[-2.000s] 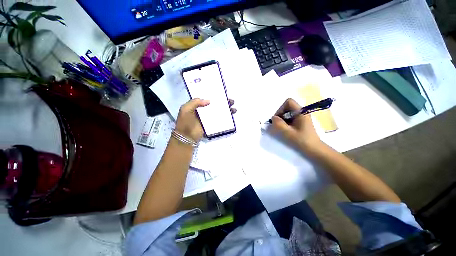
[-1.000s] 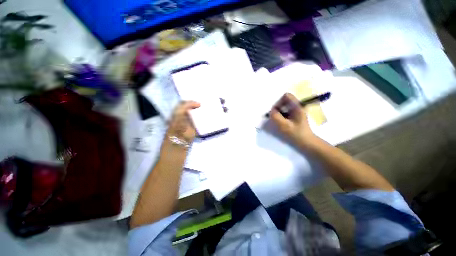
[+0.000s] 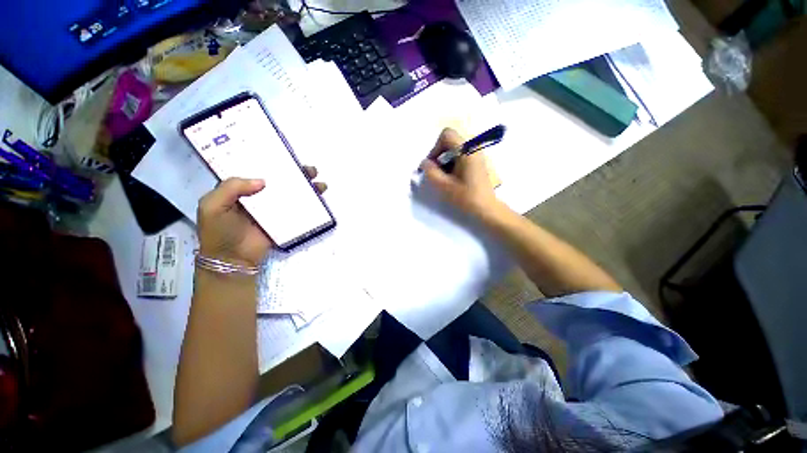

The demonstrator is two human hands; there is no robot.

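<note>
My left hand [image 3: 232, 221] holds a large smartphone [image 3: 261, 172] with a bright white screen and thin dark edge, the thumb on its left side and fingertips showing at its right. My right hand [image 3: 462, 181] grips a slim black pen [image 3: 478, 144], its tip end low near the white writing paper [image 3: 416, 257]; the tip itself is washed out by glare. Overlapping loose papers [image 3: 199, 106] lie under the phone. A tan-yellow flat piece [image 3: 493, 168] shows partly behind my right hand.
Black keyboard [image 3: 354, 57], black mouse [image 3: 449, 49] on a purple pad, green block [image 3: 588, 97] and printed sheets [image 3: 566, 35] lie beyond. Pens [image 3: 44, 172], a dark red handbag [image 3: 75, 336] and a small printed slip [image 3: 159, 265] are left. A chair [image 3: 770, 274] stands right.
The view has swung right, so the desk things and both hands appear further left. The phone looks more tilted. Both hands keep their holds on phone and pen.
</note>
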